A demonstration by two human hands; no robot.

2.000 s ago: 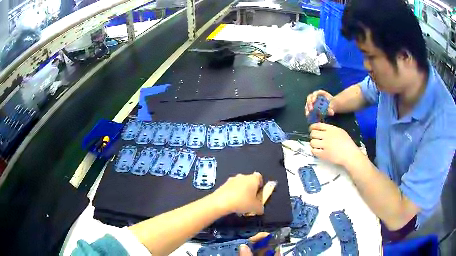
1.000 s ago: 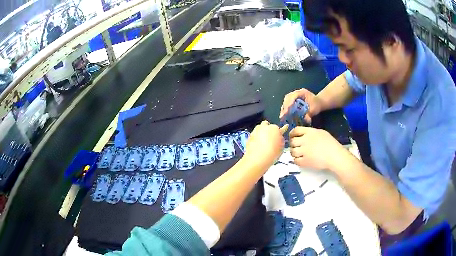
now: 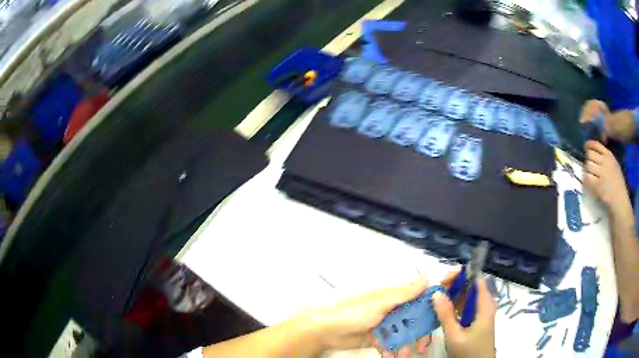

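Observation:
My left hand [image 3: 378, 313], low in the view, holds a blue plastic housing [image 3: 410, 323] flat, with its holes showing. My right hand [image 3: 468, 320] is beside it and holds side cutters [image 3: 478, 269] with blue handles, silver jaws pointing up; its thumb is at the housing's right edge. Finished housings [image 3: 433, 138] lie in two rows on a black foam sheet [image 3: 392, 185], the front row shorter. More housings show between the layers at the stack's front edge. A yellow-cream handled tool [image 3: 529, 177] lies on the sheet's right part. The picture is blurred.
Untrimmed housings [image 3: 557, 305] and gate stubs lie on the white table [image 3: 315, 245] at right. A co-worker's hands [image 3: 604, 168] hold a part at the right edge. A small blue bin [image 3: 306, 73] stands behind the stack, left. A dark belt runs along the left.
My left hand has come back from near the co-worker's hands and now holds a housing. My right hand and cutters are in view again. The view has swung left and down.

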